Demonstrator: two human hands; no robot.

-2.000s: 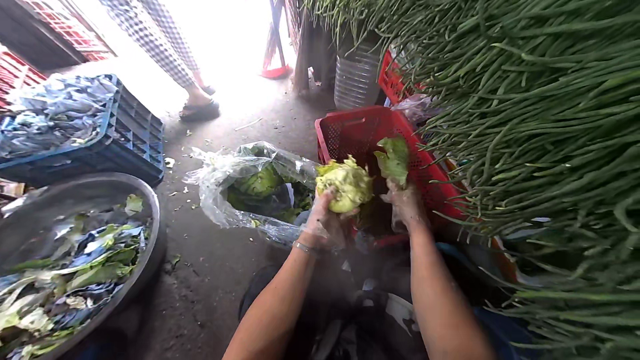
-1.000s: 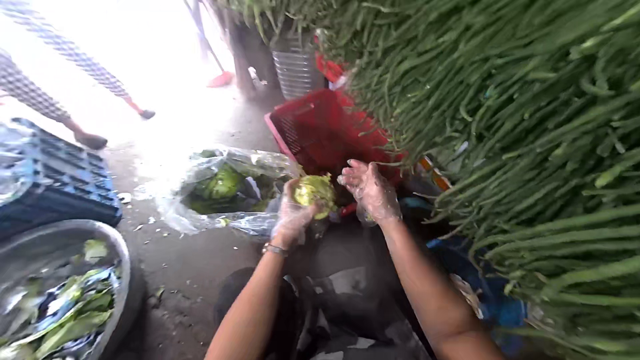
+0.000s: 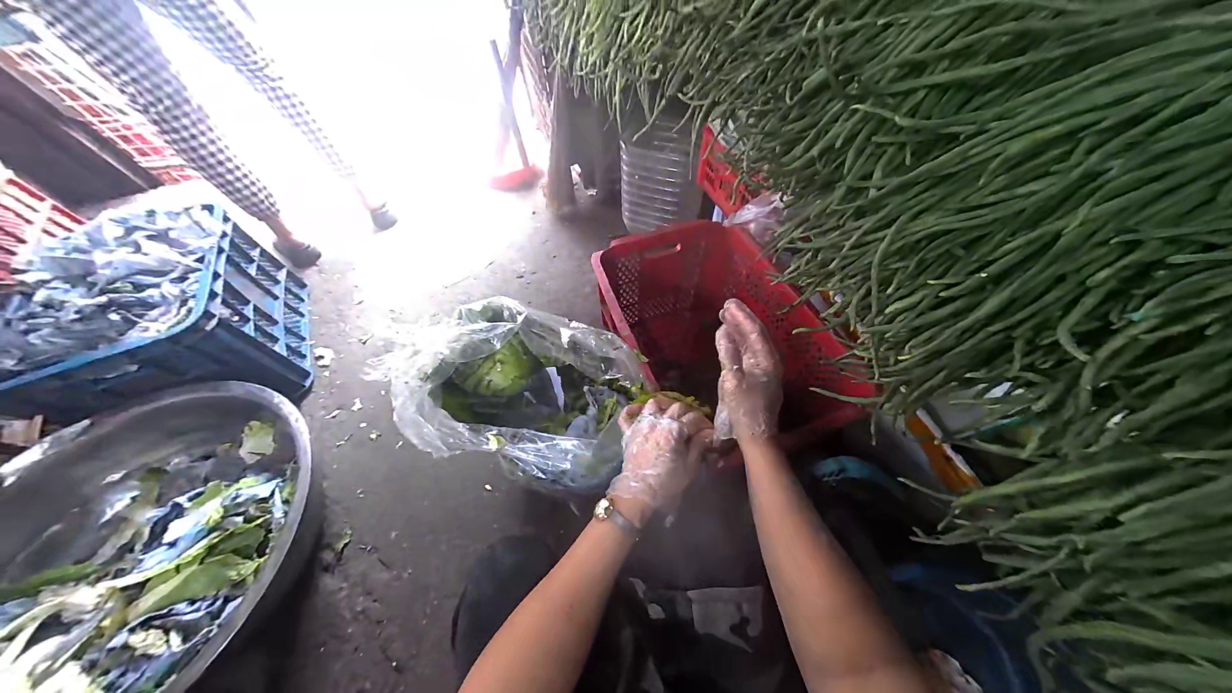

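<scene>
My left hand, in a clear plastic glove with a watch at the wrist, is closed over a yellow-green leafy vegetable head, mostly hidden under the fingers. Close beside it on the right, my right hand, also gloved, is raised with its palm turned left and holds nothing. Left of my hands lies an open clear plastic bag with a green head and loose leaves inside. Behind my right hand stands a red perforated plastic crate, its inside dark.
A large metal basin with leaf scraps is at lower left, below a blue crate full of crumpled wrappings. Long green beans overhang the right side. A person in checked trousers stands at upper left, near a red broom.
The leaf in my right hand two seconds ago is gone from it. My left hand has turned over the vegetable head, which showed more plainly before.
</scene>
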